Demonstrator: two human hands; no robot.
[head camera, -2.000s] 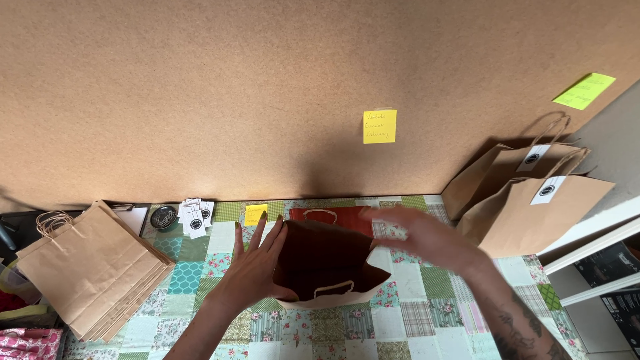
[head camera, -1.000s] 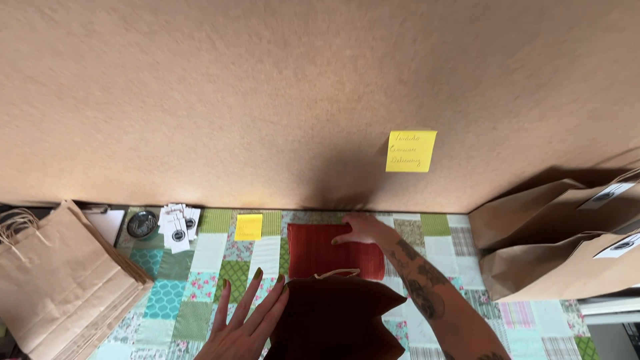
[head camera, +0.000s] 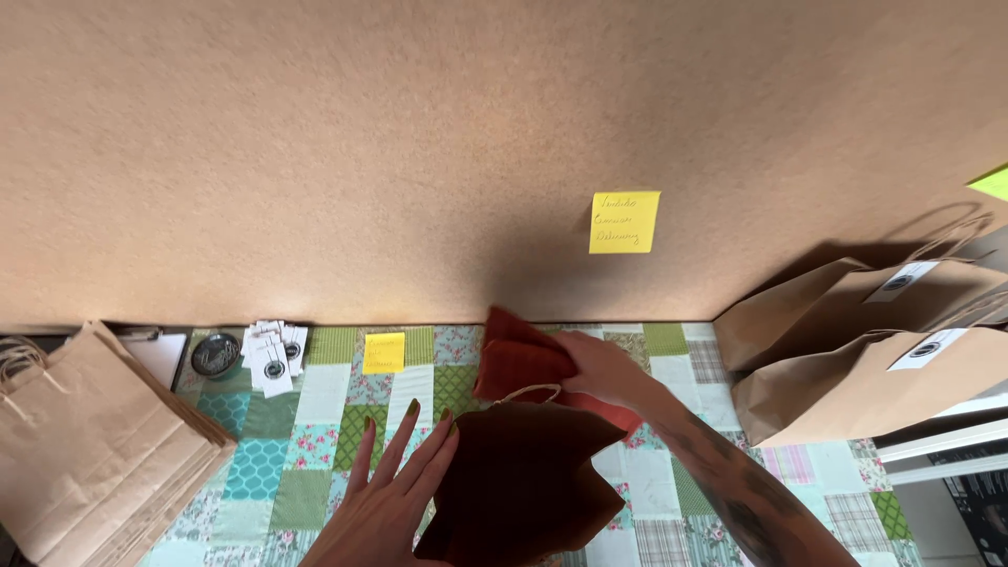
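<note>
An opened brown paper bag (head camera: 524, 492) with a twisted paper handle stands at the bottom centre, its mouth facing up and its inside dark. My left hand (head camera: 394, 488) rests against the bag's left side, fingers spread and thumb low by the rim. Just behind the bag, my right hand (head camera: 602, 366) grips a folded red cloth (head camera: 524, 358), which is partly raised and bent over. The cloth's lower part is hidden behind the bag and its handle.
Flat paper bags (head camera: 102, 449) lie stacked at left, near a dish of metal clips (head camera: 216, 354) and printed tags (head camera: 272, 358). Yellow notes are on the patchwork tablecloth (head camera: 384, 353) and the upright board (head camera: 624, 223). Tagged paper bags (head camera: 850, 386) stand at right.
My right hand has moved from the paper bag to the red cloth, which lay flat a second ago and is now gripped and partly lifted. My left hand stays at the bag.
</note>
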